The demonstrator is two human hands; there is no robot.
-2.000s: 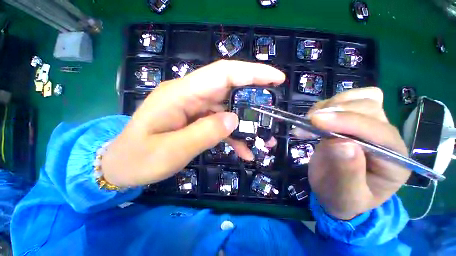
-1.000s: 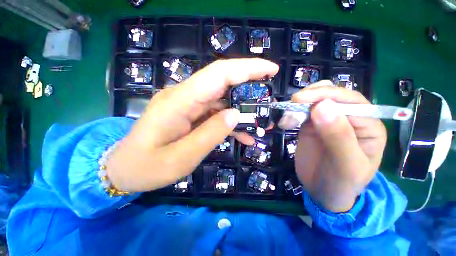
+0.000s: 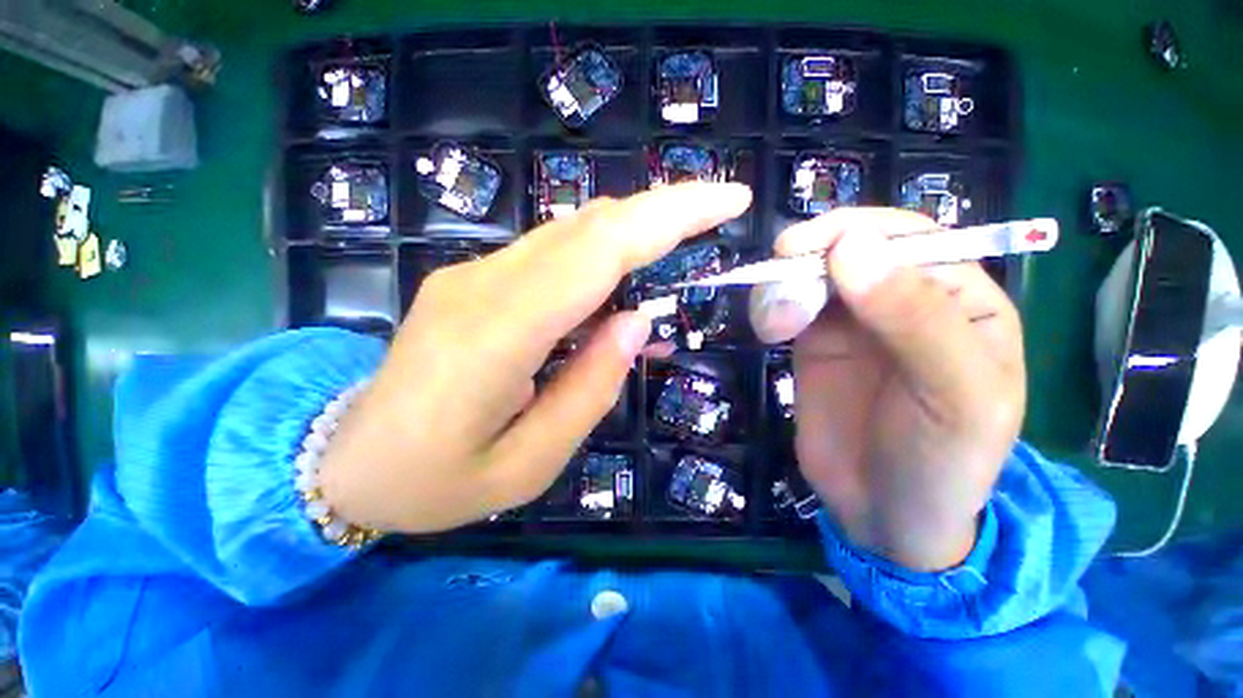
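Observation:
My left hand (image 3: 498,368) holds an open black device (image 3: 698,293) above the tray, with the thumb at its left edge near a small white piece (image 3: 657,311). The device shows a blue board area at its top, partly hidden by my fingers and the tweezers. My right hand (image 3: 907,375) grips silver tweezers (image 3: 941,248), flat end to the right with a small red mark. The tweezer tips point left over the device; whether they touch or hold a part cannot be told. A whitish cover is on one right fingertip.
The black compartment tray (image 3: 280,246) holds several open units under and around my hands. A phone (image 3: 1161,348) on a white round base (image 3: 1220,321) stands at right. A grey block (image 3: 147,127) and small white-yellow pieces (image 3: 75,218) are at left. A loose unit (image 3: 1108,207) lies right of the tray.
The tweezers have turned from sloping down right to rising slightly right, flat side showing. The device looks more tilted and is more covered by my left hand. The tray appears further up and left.

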